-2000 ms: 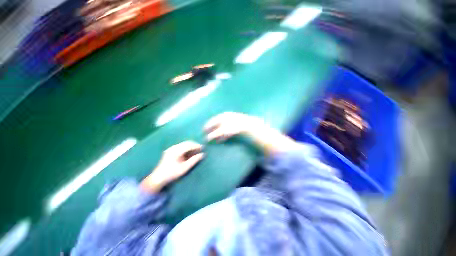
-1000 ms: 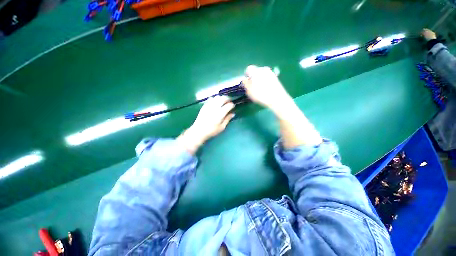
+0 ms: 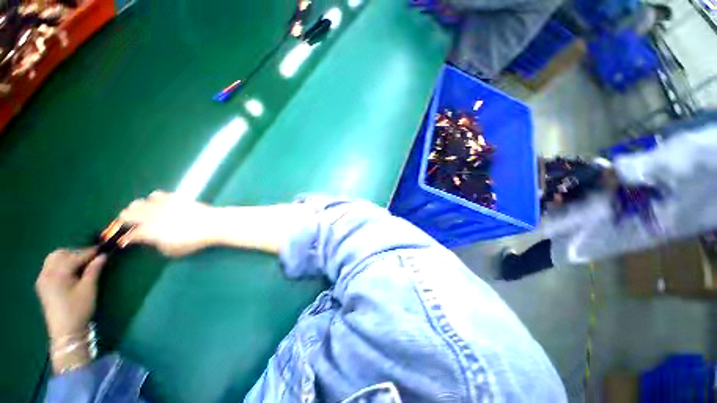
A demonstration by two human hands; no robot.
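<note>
My left hand [image 3: 69,287] and my right hand [image 3: 161,224] are close together at the left, over the dark green belt. Between their fingers is the end of a cable lead [image 3: 112,234], with copper-coloured and black pieces. Both hands grip it; the rest of that lead is hidden or too dark to tell. Another cable lead [image 3: 259,69] lies on the belt at the upper middle, its blue plug toward me and its copper and black end farther off.
A blue tote [image 3: 464,224] with a heap of leads stands right of the ledge. An orange tray [image 3: 69,53] of leads is at upper left. A person in grey is beyond the ledge; another person in light clothing [image 3: 668,197] is at the right, near cartons.
The view has turned to the right, so my hands and the belt sit farther left and the blue tote shows more fully. Both hands remain close together at a lead end.
</note>
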